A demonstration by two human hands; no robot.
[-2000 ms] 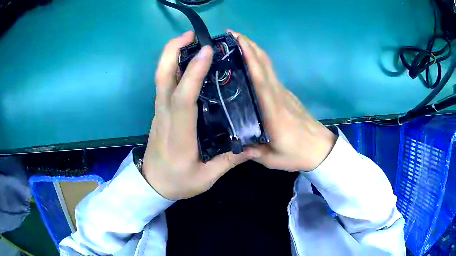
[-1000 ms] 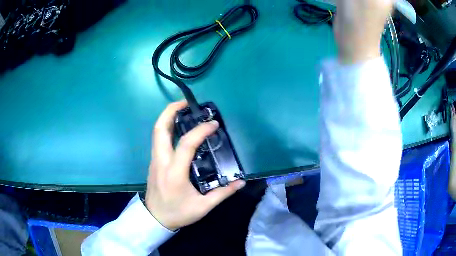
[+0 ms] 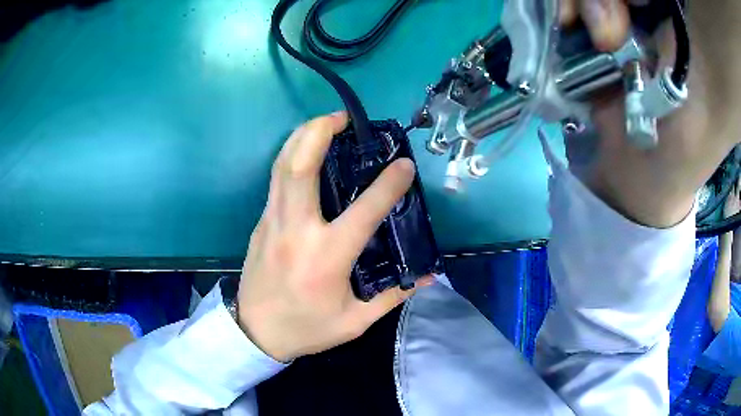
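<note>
My left hand (image 3: 305,244) grips a black open housing (image 3: 416,236) over the bench edge, with the thumb and fingers around its sides and one finger across its inside. Thin wires show inside the housing, partly hidden by that finger. A thick black cable (image 3: 329,75) leaves its top end. My right hand (image 3: 626,106), partly hidden and cut by the top edge, holds a silver twin-rod screwdriver tool (image 3: 508,110) with clear hoses. The tool's nozzle points at the housing's upper right corner; I cannot tell whether it touches.
The green bench (image 3: 162,146) has its edge running below the hands. A loop of black cable (image 3: 357,45) lies at the back. A blue crate with a cardboard liner (image 3: 97,349) is at lower left. Another person's arm (image 3: 720,276) shows at the right edge, by black cables.
My right hand left the housing, reached up and right, and is now back with the silver tool beside the housing. My left hand kept hold of the housing.
</note>
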